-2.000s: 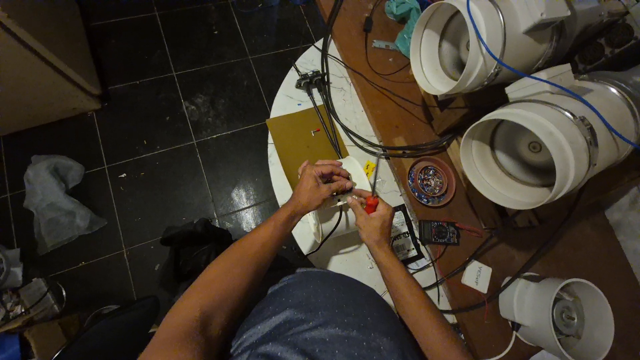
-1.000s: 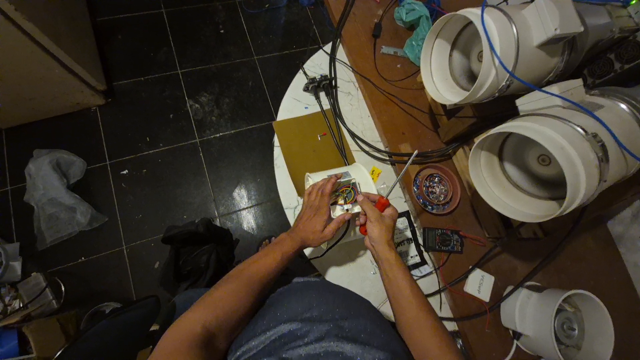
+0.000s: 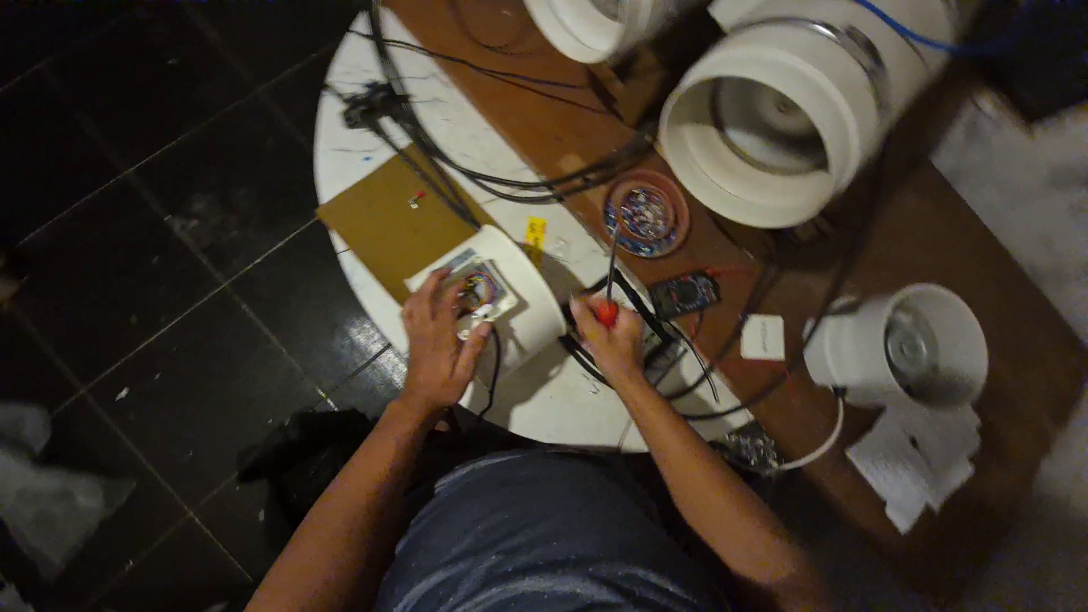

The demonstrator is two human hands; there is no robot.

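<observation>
My left hand (image 3: 442,344) rests on a white fan housing (image 3: 531,319), its fingers spread around an exposed wiring box (image 3: 483,293) with coloured wires. Whether those fingers grip the housing is hard to tell. To the right of the housing, my right hand (image 3: 610,336) is closed around the red handle of a screwdriver (image 3: 607,313), whose shaft points up toward a round dish of small metal parts (image 3: 646,214). Beneath the housing's upper left side lies a brown-yellow board (image 3: 382,217). A black cable (image 3: 495,374) hangs from the box.
Black cables (image 3: 527,183) cross the round white tabletop (image 3: 544,416). A multimeter (image 3: 684,294) with red leads lies right of my right hand. Large white duct fans (image 3: 765,127) stand at the upper right, a smaller one (image 3: 897,344) at the right. A white card (image 3: 762,337) lies between.
My right hand, with the screwdriver, has moved away from the wiring box to the right side of the housing. My left hand stays by the box. The view has shifted and turned.
</observation>
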